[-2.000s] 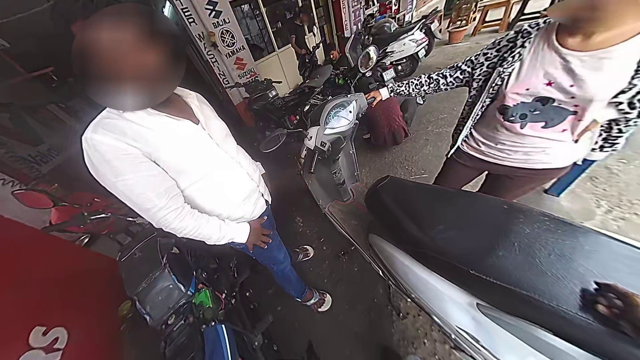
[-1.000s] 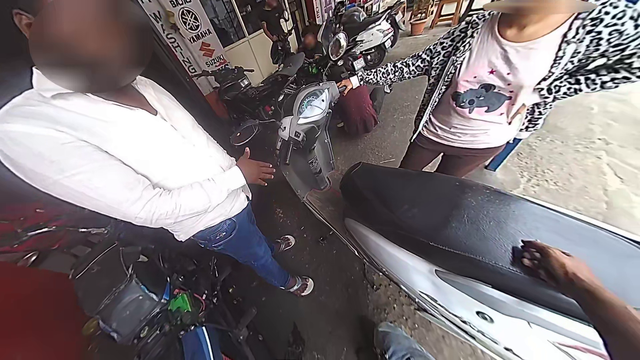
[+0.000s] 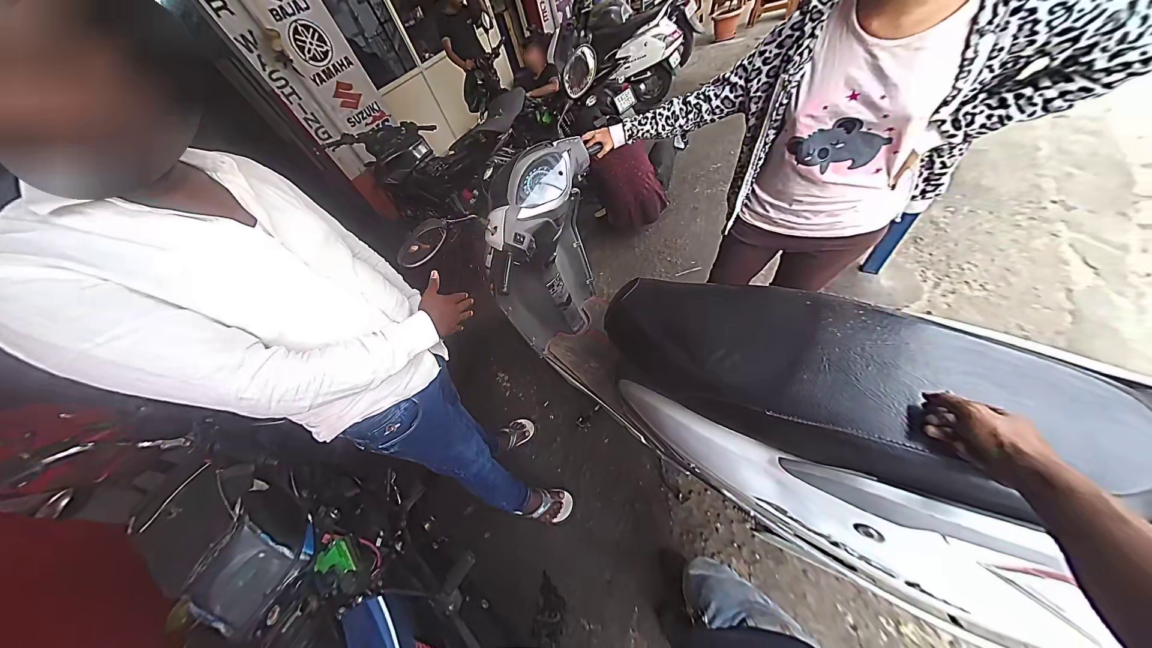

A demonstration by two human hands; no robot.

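Note:
My right hand (image 3: 976, 432) reaches in from the lower right and rests on the black seat (image 3: 774, 351) of a silver scooter. Its fingers are curled around a small dark object (image 3: 918, 421) at the seat's side edge; what it is I cannot tell. Below the seat runs the scooter's silver side panel (image 3: 864, 531). The front of the scooter, with its speedometer (image 3: 542, 180), points away from me. A person in a leopard-print jacket (image 3: 693, 112) has one hand on the handlebar grip. My left hand is out of view.
A person in a white shirt (image 3: 216, 306) stands close at the left. Beneath them is a partly dismantled motorcycle (image 3: 252, 558) near a red panel (image 3: 72, 576). Parked motorcycles (image 3: 621, 54), other people and a painted signboard (image 3: 315, 54) are behind. My leg in jeans (image 3: 738, 594) shows at the bottom.
My right hand has come further into view over the seat, with the forearm now showing. The person in white has raised a hand from the thigh to in front of the waist.

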